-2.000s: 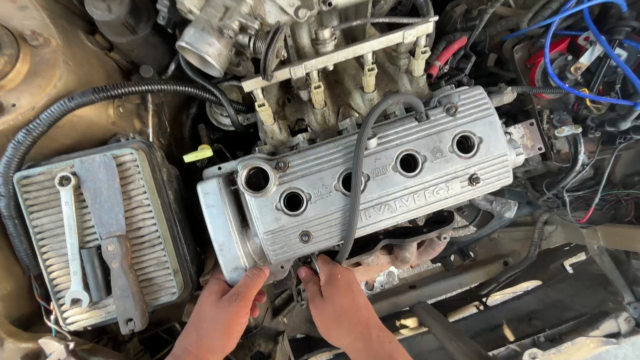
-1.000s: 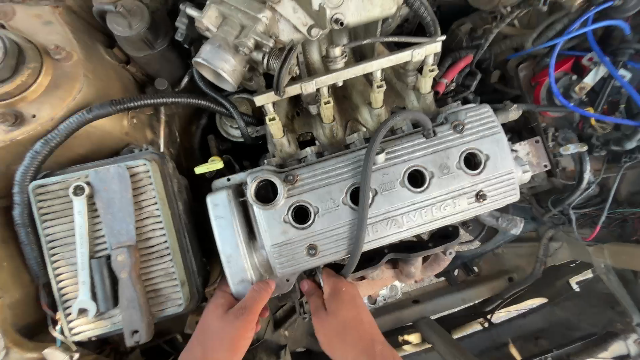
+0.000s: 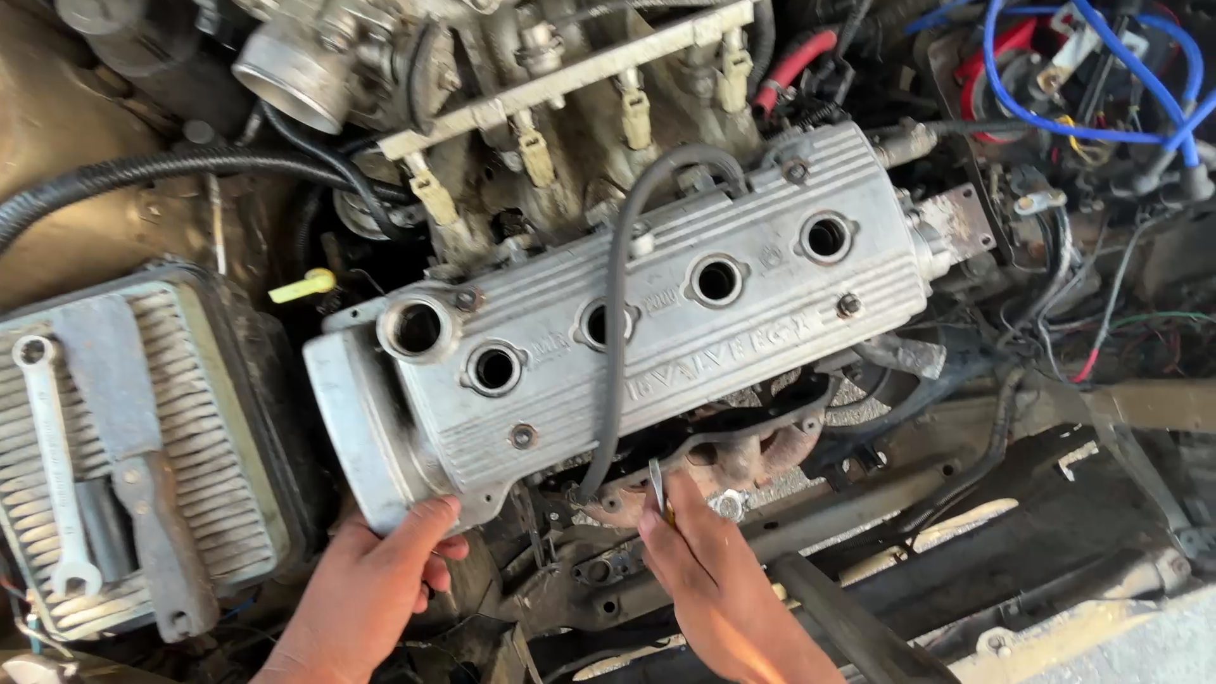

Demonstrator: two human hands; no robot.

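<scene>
A ribbed aluminum valve cover (image 3: 570,380) with round spark plug holes lies across the engine. My left hand (image 3: 370,579) grips the lower left corner of this cover, thumb on top and fingers curled beneath. In my right hand (image 3: 703,570) is a slim metal-tipped tool (image 3: 656,483), perhaps a screwdriver; most of it is hidden by the fingers. Its tip points up near the rusty exhaust manifold (image 3: 750,456), below the cover's lower edge. A black rubber hose (image 3: 619,275) arches over the cover.
A dirty pleated air filter (image 3: 218,446) at the left carries a combination wrench (image 3: 62,465), a scraper (image 3: 142,456) and a dark cylindrical socket (image 3: 103,527). The fuel rail (image 3: 570,81) with injectors runs above the cover. Blue ignition leads (image 3: 1130,57) loop at upper right; a yellow dipstick handle (image 3: 304,285) stands near the cover.
My right hand has moved right, away from the cover's lower left corner, and the tool tip now shows. My left hand stays at that corner. The view has shifted closer.
</scene>
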